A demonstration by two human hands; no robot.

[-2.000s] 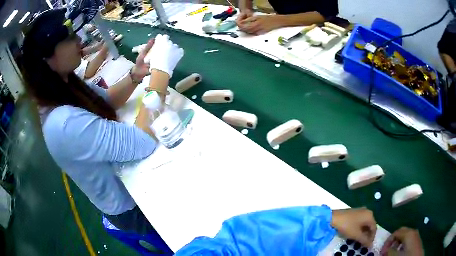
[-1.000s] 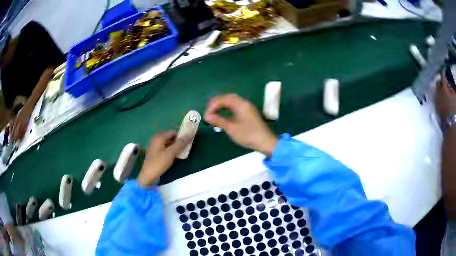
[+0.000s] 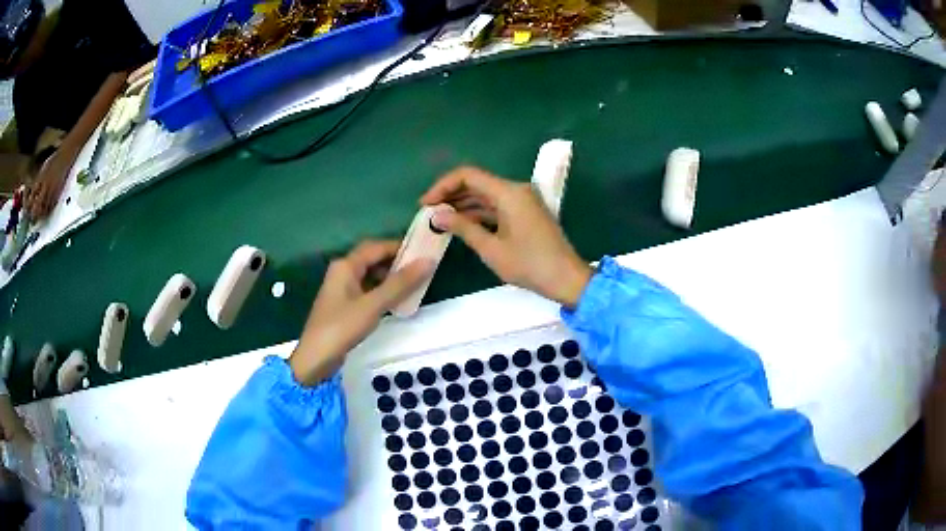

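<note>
My left hand (image 3: 358, 301) holds the lower part of a pale pink elongated device housing (image 3: 418, 264), tilted, at the near side of the green belt. My right hand (image 3: 508, 228) is at the housing's upper end, thumb and finger on a black round adhesive pad (image 3: 438, 220) there; the thumb partly covers it. A sticker sheet (image 3: 500, 436) with rows of black discs lies on the white bench in front of me. Both hands are bare, with blue sleeves.
Several housings with dark dots, one here (image 3: 237, 287), stand left on the green belt (image 3: 342, 197). Another housing (image 3: 680, 188) stands right. A blue bin (image 3: 280, 64) of gold pieces and a black cable (image 3: 301, 156) are on the far side. A person's hand (image 3: 50, 187) is far left.
The view has turned from the left neighbour to the belt ahead. My right hand has moved from beside the housing onto its upper end, where a black pad now shows.
</note>
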